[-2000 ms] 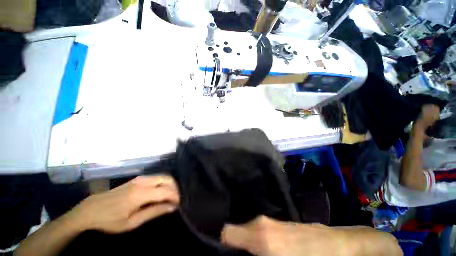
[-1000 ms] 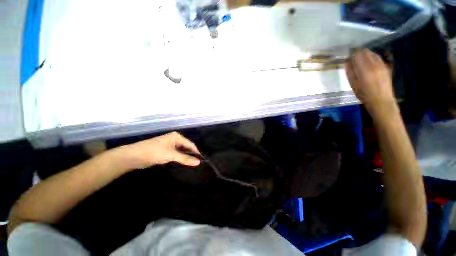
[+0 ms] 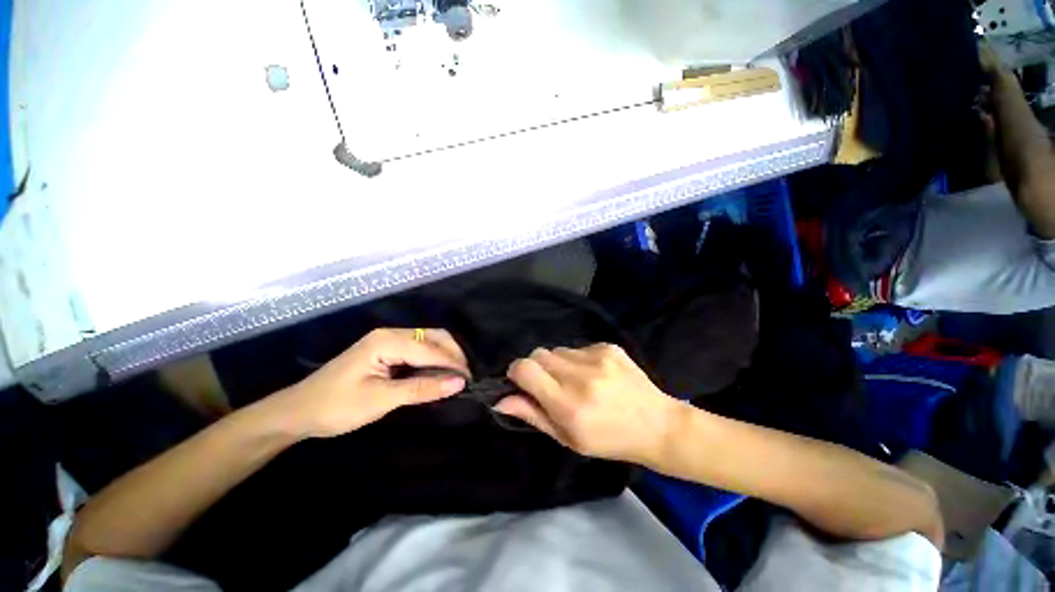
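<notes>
The black garment piece (image 3: pixel 405 463) lies limp over my lap, below the table's front edge. My left hand (image 3: pixel 388 382) pinches its edge between thumb and fingers; a small yellow thing shows on one finger. My right hand (image 3: pixel 590 399) grips the same edge just to the right, with the fingers curled. A short dark folded strip of the cloth shows between the two hands. Whether a separate small part is held there cannot be told.
The white machine table (image 3: pixel 208 208) has a ruler-marked front edge. Machine parts (image 3: pixel 454 17) show at the top. A tan-handled tool (image 3: pixel 723 87) lies at the table's right. A dark brush-like bundle (image 3: pixel 824 81) stands beyond it. Another person's arm (image 3: pixel 1024 139) and blue crates are at the right.
My right hand has come back from the table's right end to the cloth beside my left hand. The cloth, earlier at the table edge, is now lower on my lap. The view has shifted.
</notes>
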